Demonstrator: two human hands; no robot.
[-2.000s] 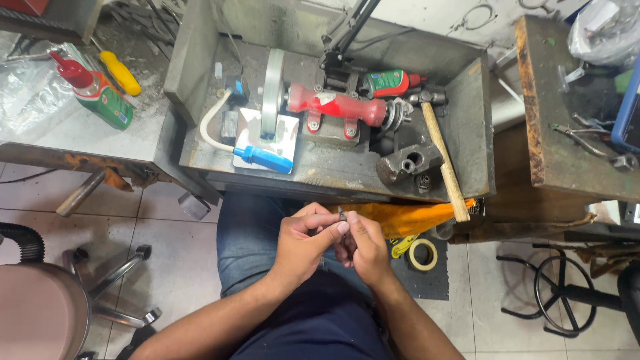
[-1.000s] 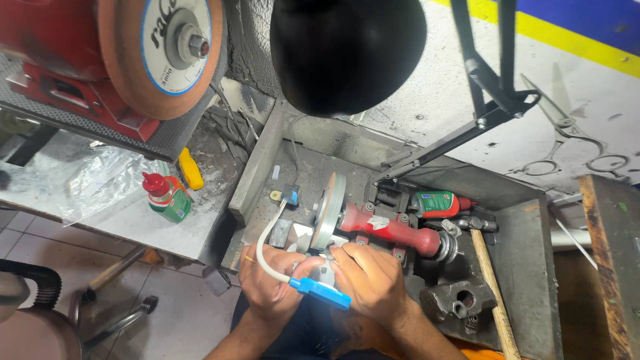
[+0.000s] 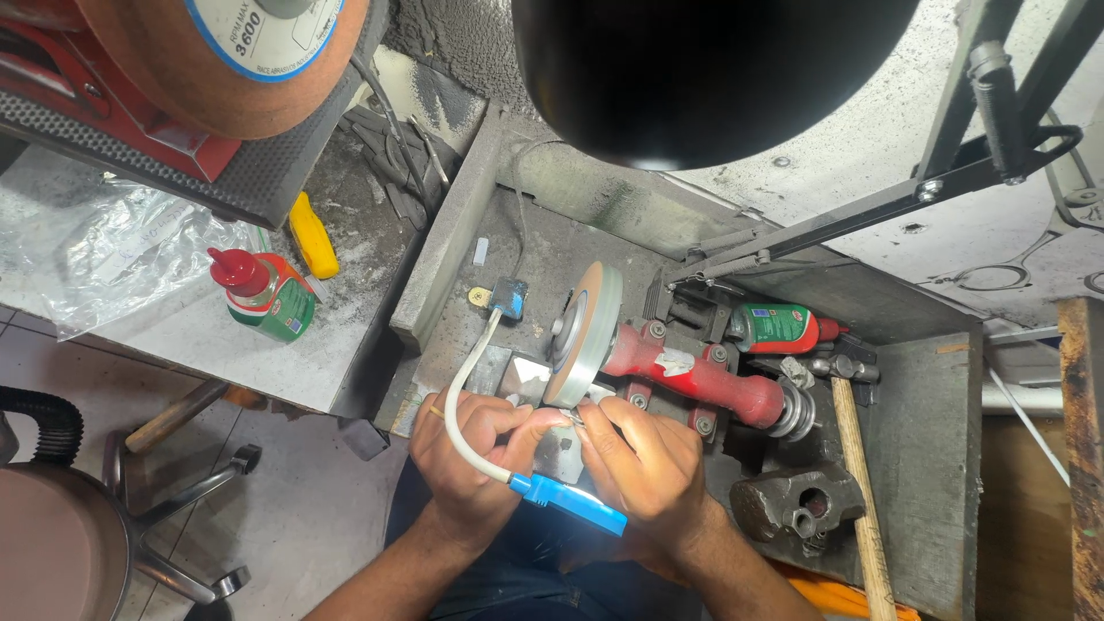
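Observation:
Both of my hands meet just below the rim of a grinding wheel (image 3: pixel 588 332) on a red spindle housing (image 3: pixel 699 376). Between the fingertips is a small metal piece (image 3: pixel 571 417), mostly hidden. My left hand (image 3: pixel 483 457) pinches it from the left, and a thin tan stick shows at that hand's edge. My right hand (image 3: pixel 647 457) grips it from the right. Whether the piece touches the wheel I cannot tell. A blue lamp head (image 3: pixel 573 504) on a white flexible neck (image 3: pixel 457 414) hangs over the gap between the hands, lit on its upper side.
A black lampshade (image 3: pixel 707 78) looms overhead. A hammer (image 3: pixel 854 483), a metal block (image 3: pixel 798 504) and a green-red bottle (image 3: pixel 780 329) lie right of the wheel. Leftward are another bottle (image 3: pixel 272 297), a yellow handle (image 3: pixel 312 235), a plastic bag (image 3: pixel 129 259) and a larger grinder (image 3: pixel 224 78).
My hands have moved from in front of the lap up to the grinding wheel, with the small piece between the fingers. The view has shifted, bringing in the lampshade and larger grinder.

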